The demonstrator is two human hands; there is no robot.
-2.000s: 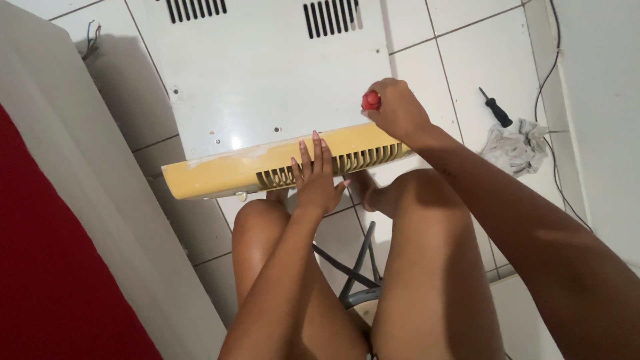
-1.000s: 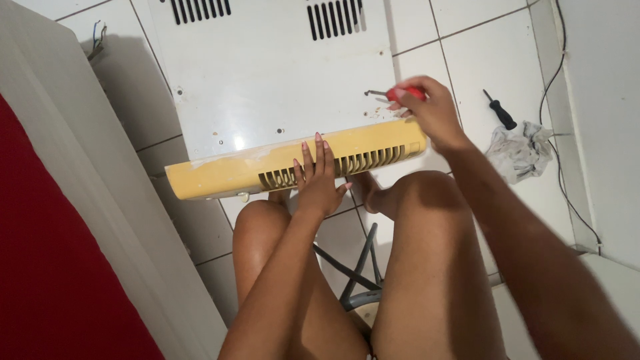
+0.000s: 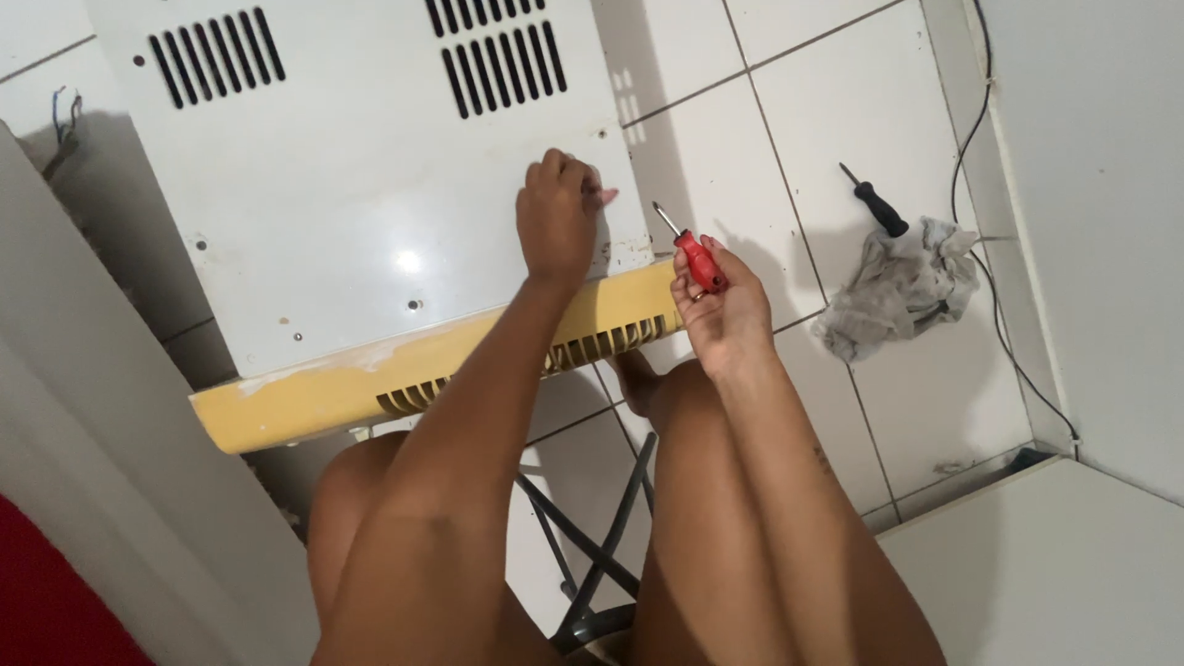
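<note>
In front of me lies a white metal panel (image 3: 351, 194) with vent slots and screws, part of an appliance housing. A yellow plastic edge trim (image 3: 324, 398) with a slotted grille runs along its near side. My left hand (image 3: 560, 217) is over the panel's right part, fingers curled with the tips bent out of sight; whether something small is between them cannot be told. To its right, my right hand (image 3: 726, 301) is palm up beside the panel's corner and holds a red-handled screwdriver (image 3: 703, 264), its metal tip pointing up and left.
On the tiled floor to the right are a black-handled screwdriver (image 3: 879, 208) and a crumpled grey cloth (image 3: 902, 287). A thin black cable (image 3: 1004, 324) runs along the wall. Bare wire ends (image 3: 65, 120) stick out at upper left. Dark metal legs (image 3: 592, 546) stand between my knees.
My left hand has moved from the yellow trim up and right onto the panel. My right hand has drawn off the panel's edge with the screwdriver and turned palm up.
</note>
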